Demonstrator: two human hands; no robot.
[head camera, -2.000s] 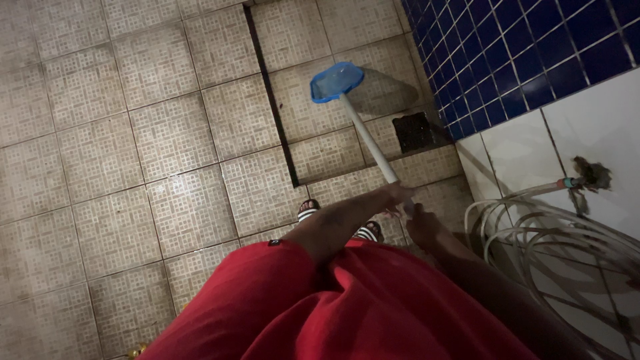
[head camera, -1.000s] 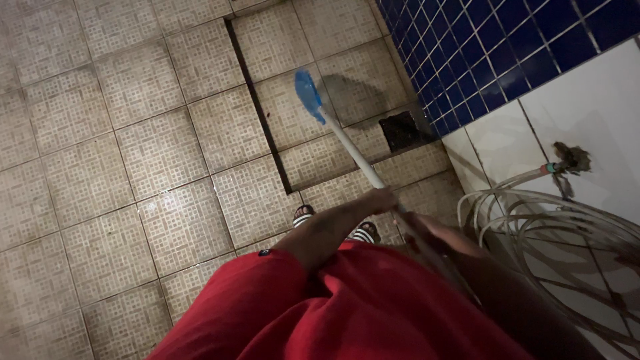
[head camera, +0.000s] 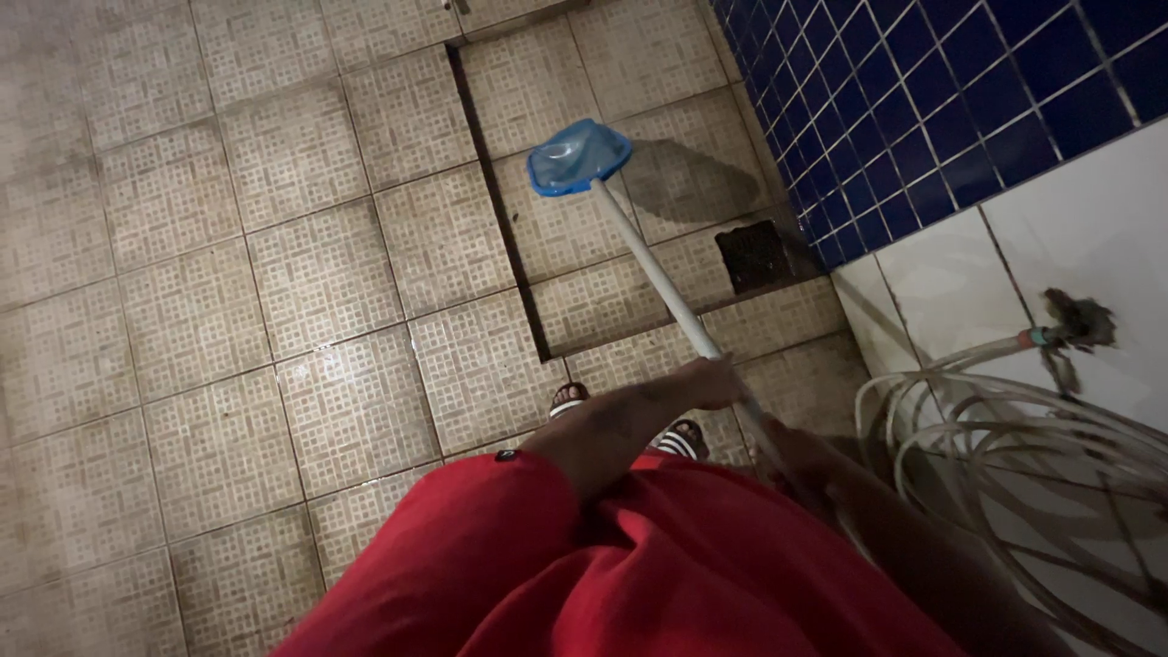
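Note:
A blue-rimmed skimmer net (head camera: 579, 159) with a translucent mesh is held above the sunken tiled floor section, its shadow falling to the right. Its long pale pole (head camera: 652, 269) slopes down toward my body. My left hand (head camera: 716, 383) is closed around the pole, in front of my sandalled feet. Lower on the same pole is my right hand (head camera: 789, 447), gripping it near my right side; its fingers are dim and partly hidden.
A dark square floor drain (head camera: 754, 256) lies in the corner of the recess. Raised edges bound the recess. A coiled clear hose (head camera: 967, 438) hangs from a tap (head camera: 1063, 333) on the white-tiled wall at right. Blue tiles (head camera: 922, 109) cover the wall beyond. My striped sandals (head camera: 680, 442) stand below.
The net has turned from a narrow, edge-on look one second ago to a broader one, with its opening showing more. Both hands remain on the pole.

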